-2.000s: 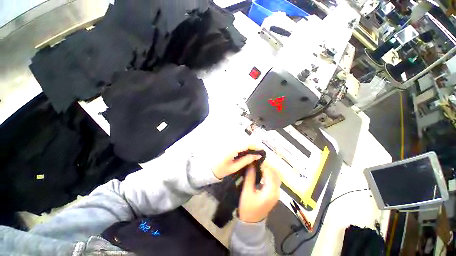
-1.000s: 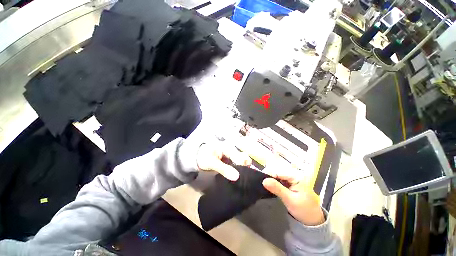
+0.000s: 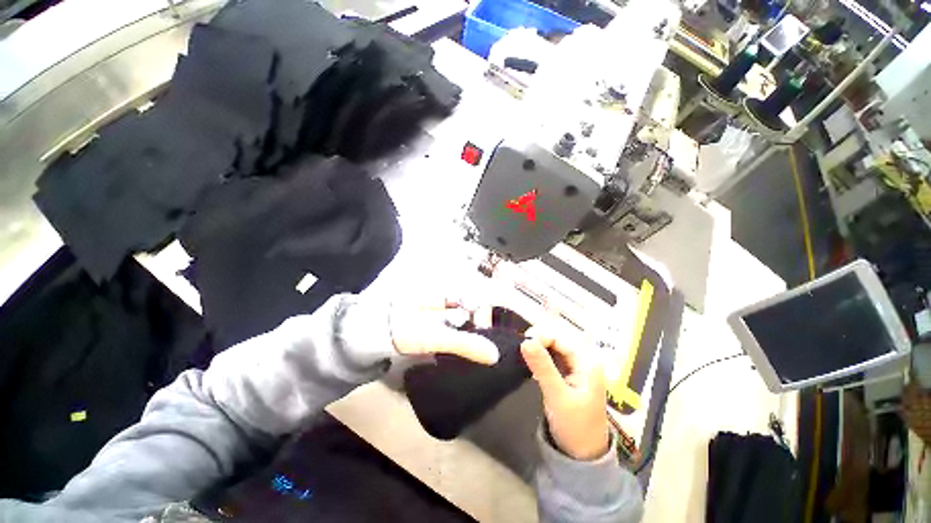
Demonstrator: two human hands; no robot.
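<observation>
A small black fabric piece (image 3: 459, 390) is held between both hands at the near edge of the machine bed. My left hand (image 3: 441, 335) grips its upper left part, thumb on top. My right hand (image 3: 572, 388) pinches its upper right edge with thumb and fingers. The cloth between the hands is bunched or folded; the fingers beneath it are hidden. The grey sewing machine head (image 3: 533, 202) with a red logo is just beyond the hands. The bed plate with yellow tape (image 3: 639, 342) lies to their right.
Stacked black panels (image 3: 291, 220), one with a white label, lie left of the machine. More black cloth (image 3: 92, 373) is at far left. The screen (image 3: 822, 325) stands right, above a black cloth pile (image 3: 753, 480). A blue bin (image 3: 519, 22) is behind. Orange-handled snips (image 3: 625, 441) are partly hidden.
The black piece was bunched small, then spread between both hands. Since then my right hand has moved left, closer to my left hand, and the cloth is gathered between them.
</observation>
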